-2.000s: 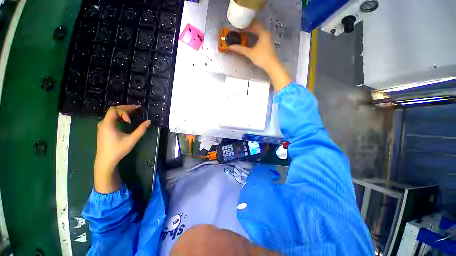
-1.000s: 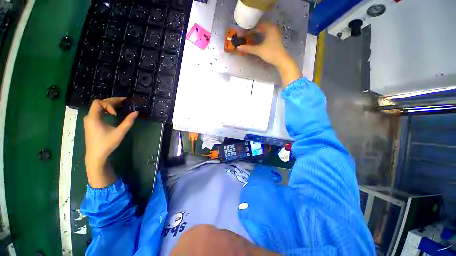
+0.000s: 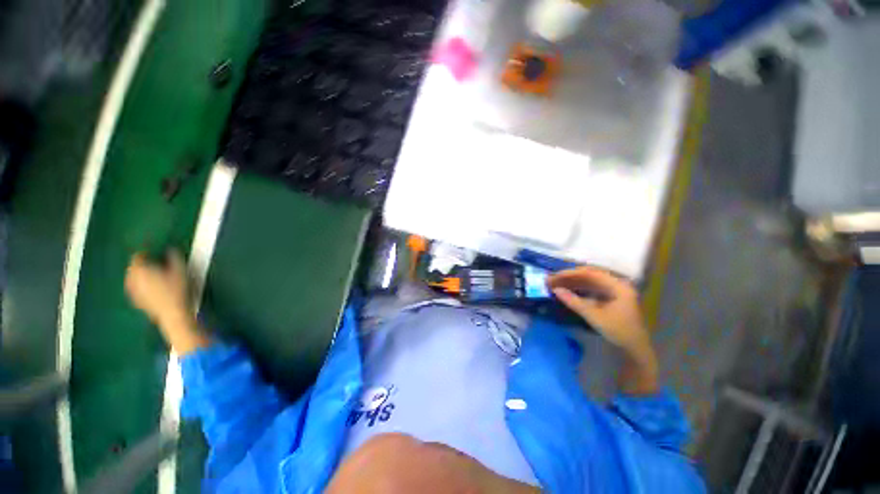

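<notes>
The orange fixture (image 3: 531,69) sits on the metal plate with a dark round part in its seat. My right hand (image 3: 603,304) is at the machine's front edge, by the lit end of the mobile phone (image 3: 497,284); its fingertips are bent, and I cannot tell if they touch the phone or a button beneath. My left hand (image 3: 159,289) is blurred over the green conveyor (image 3: 121,207), left of the white rail; whether it holds a part cannot be told. The black blister tray (image 3: 328,106) lies left of the machine, its pockets blurred.
Small dark parts (image 3: 172,185) lie on the conveyor beyond my left hand. A pink tag (image 3: 456,60) is between tray and fixture. The white press cylinder (image 3: 557,17) stands behind the fixture. Orange clips (image 3: 446,284) are left of the phone. The white rail (image 3: 210,227) runs beside the belt.
My right hand has left the fixture and moved down to the machine's front edge. My left hand has moved from the tray to the conveyor on the left. The view has shifted and blurred.
</notes>
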